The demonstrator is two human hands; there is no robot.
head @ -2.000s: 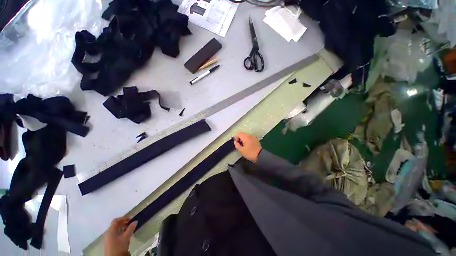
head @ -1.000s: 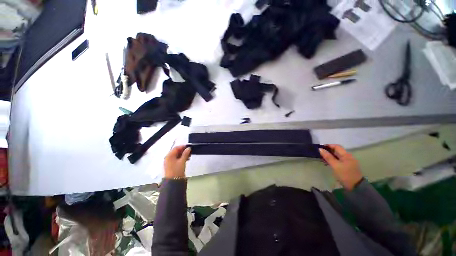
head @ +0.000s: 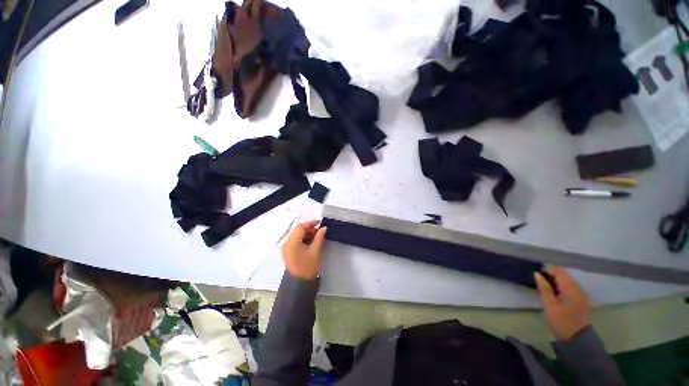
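Observation:
A long dark fabric strip [head: 431,254] lies along the near side of the grey steel ruler [head: 604,264]. My left hand [head: 304,252] pinches its left end, near the ruler's left end. My right hand [head: 563,300] grips its right end. The stack of strips cannot be told apart from the held strip; it seems to lie beneath it. A small black offcut [head: 318,191] lies just beyond my left hand.
Beyond the ruler are a dark strip bundle [head: 257,162], brown fabric [head: 253,60], a small black heap [head: 453,167] and a larger black heap [head: 521,68]. A dark block [head: 616,161], marker [head: 597,194] and shears [head: 675,226] lie right. Clear plastic [head: 378,38] lies at the back.
The held strip has moved from the near ledge up over the stack beside the ruler. Both hands still hold its ends. The view has turned to the left.

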